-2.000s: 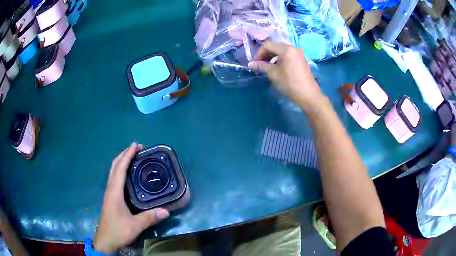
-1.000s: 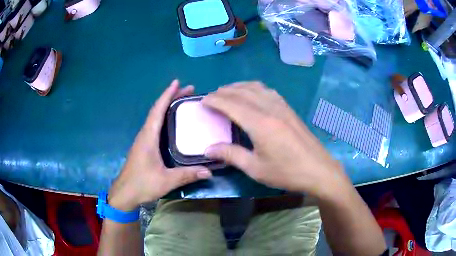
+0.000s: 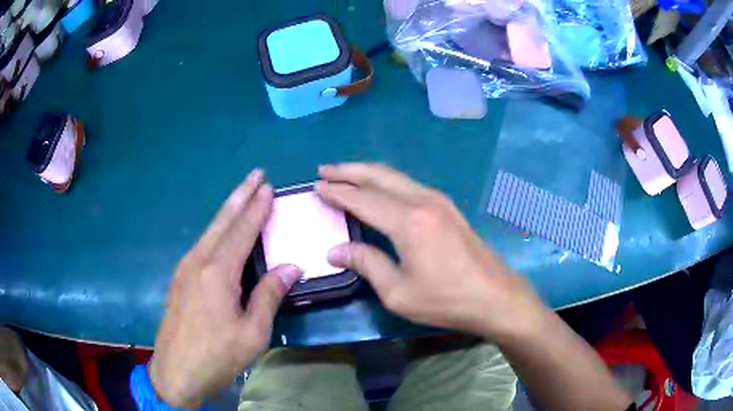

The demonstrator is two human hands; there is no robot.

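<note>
A speaker unit (image 3: 321,287) stands face up near the bench's front edge. A pink square cover (image 3: 308,233) lies in its dark frame, over the face. My left hand (image 3: 229,281) is around the unit's left side, thumb on the cover's lower left. My right hand (image 3: 410,241) is on the right side, thumb on the cover's lower right and fingertips at the top edge of the frame. The hands hide the unit's sides.
A blue speaker (image 3: 309,68) with a brown strap stands ahead. Plastic bags of covers (image 3: 490,40), a loose greyish cover (image 3: 456,92) and a strip sheet (image 3: 554,213) lie to the right. Pink units (image 3: 657,152) stand far right, another (image 3: 58,152) at left.
The bare black speaker face is now covered by the pink cover. My right hand has come from the bags to the unit. My left thumb has moved onto the cover. A loose cover now lies outside the bag.
</note>
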